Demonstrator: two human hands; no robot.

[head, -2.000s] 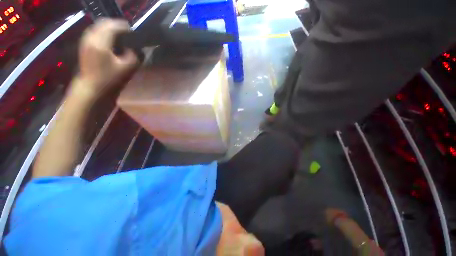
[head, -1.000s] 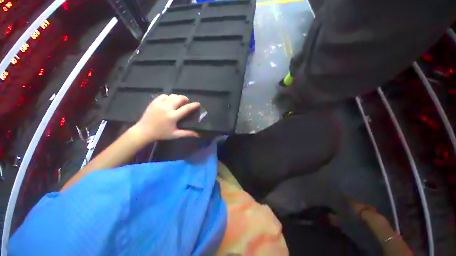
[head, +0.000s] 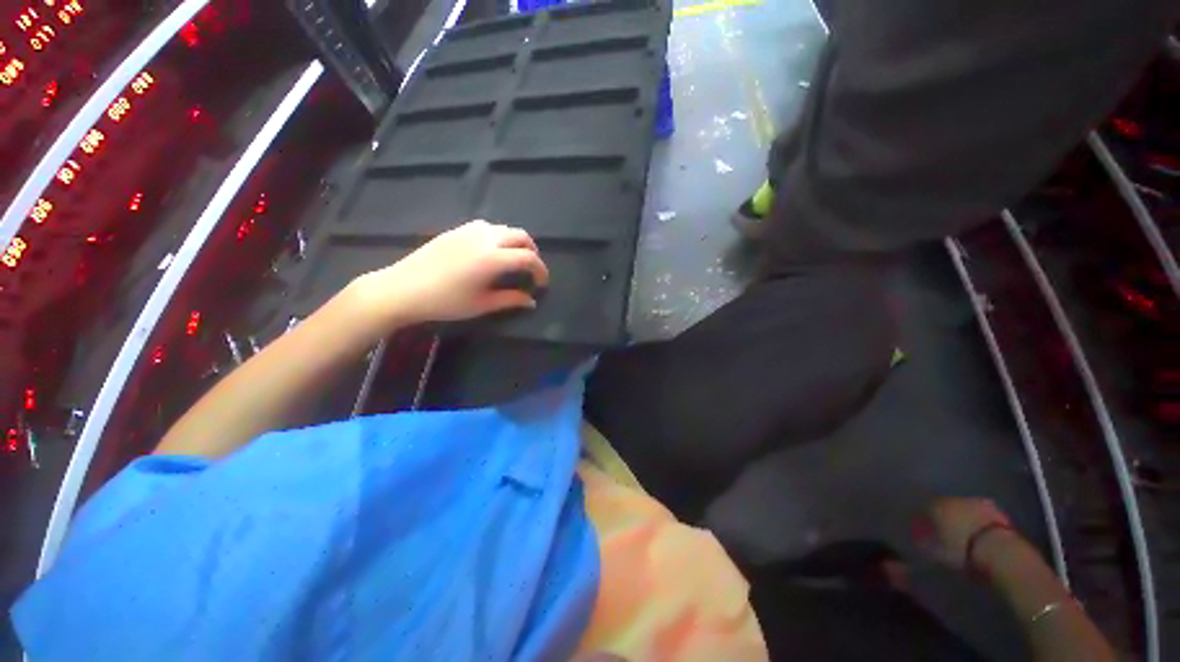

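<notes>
A black tray (head: 550, 194) with moulded rectangular recesses lies flat in front of me, reaching away up the aisle. My left hand (head: 479, 272) is over the tray's near end, its fingers curled down with the tips close together. I cannot tell whether anything small is between them. My right hand (head: 964, 524) is low at the right, beside my dark trouser leg, with a red cord and a thin bangle on the wrist. Its fingers are dim and blurred, and nothing can be made out in them.
Dark shelves with red lights and bright edges (head: 194, 233) line the left; more shelves (head: 1093, 349) line the right. A person in dark clothes (head: 958, 117) stands close at the upper right. Part of a blue stool (head: 664, 104) shows behind the tray. Grey floor (head: 712, 168) runs between.
The black tray, raised and blurred in my left hand two seconds ago, now lies flat and hides the pale box. Since one second ago my left fingers have curled in from lying spread on it.
</notes>
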